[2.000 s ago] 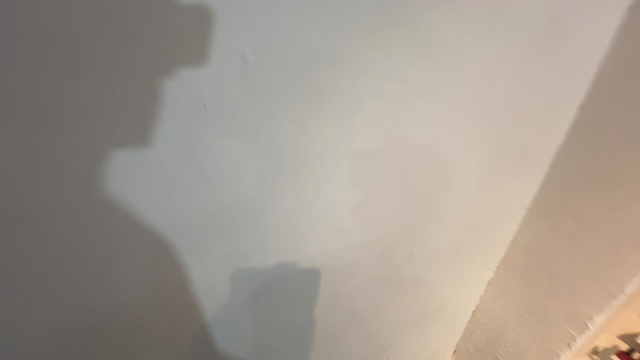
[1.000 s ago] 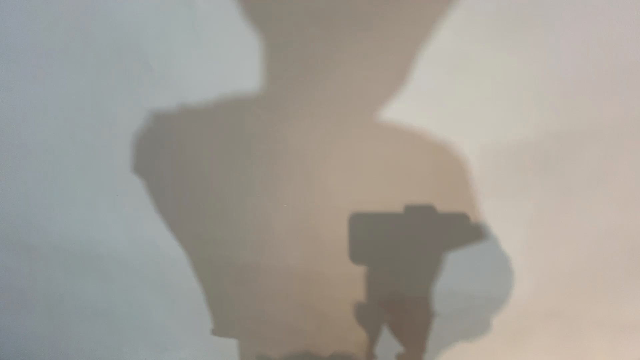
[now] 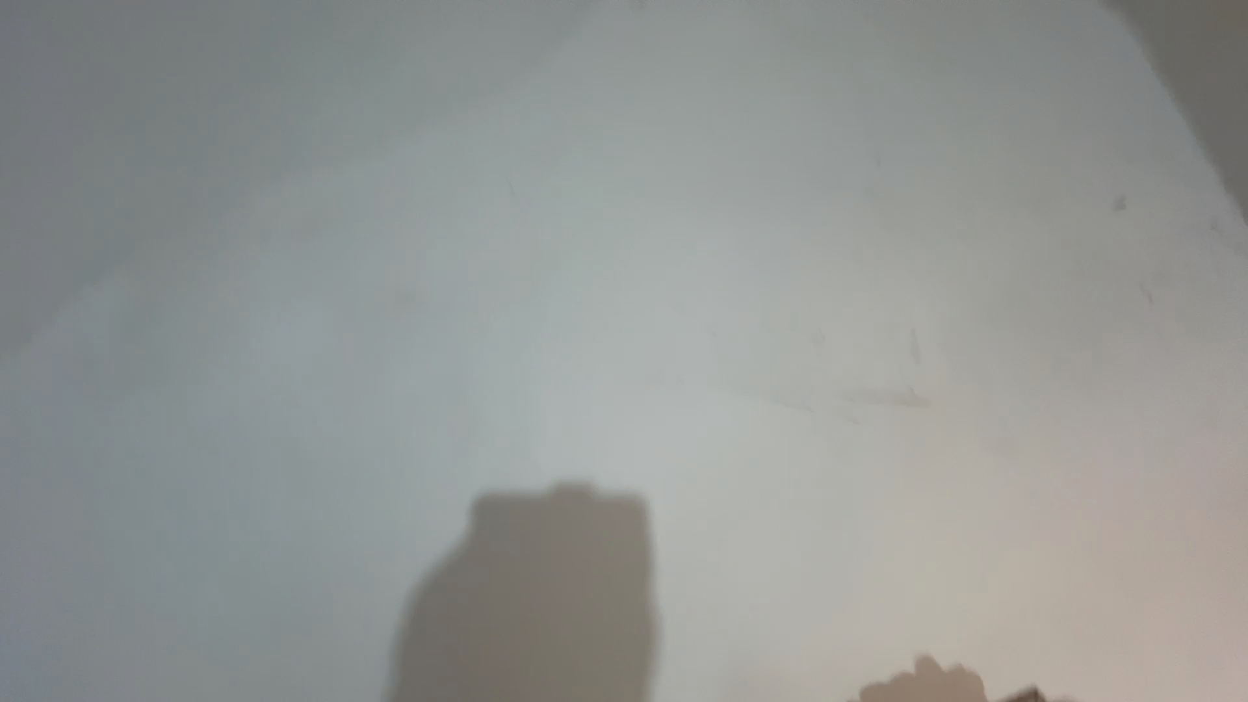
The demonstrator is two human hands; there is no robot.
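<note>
Neither my left hand nor my right hand can be seen in the head view. A pale, plain wall (image 3: 682, 341) fills the picture. On its lower middle lies a dark, soft-edged shadow (image 3: 536, 604) with a flat top and a small bump. A smaller shadow (image 3: 921, 684) with a knobbly, knuckle-like outline shows at the bottom edge, right of the middle. Beside it a small dark thing is cut off by the frame; I cannot tell what it is.
Faint scuff marks (image 3: 882, 398) run across the wall right of the middle. Another dark shadow (image 3: 1194, 68) covers the upper right corner, and a fainter grey one spreads over the upper left.
The view has shifted a lot. The large shadow of a head and shoulders, and the camera-like shadow in front of it, no longer show as they did a second ago.
</note>
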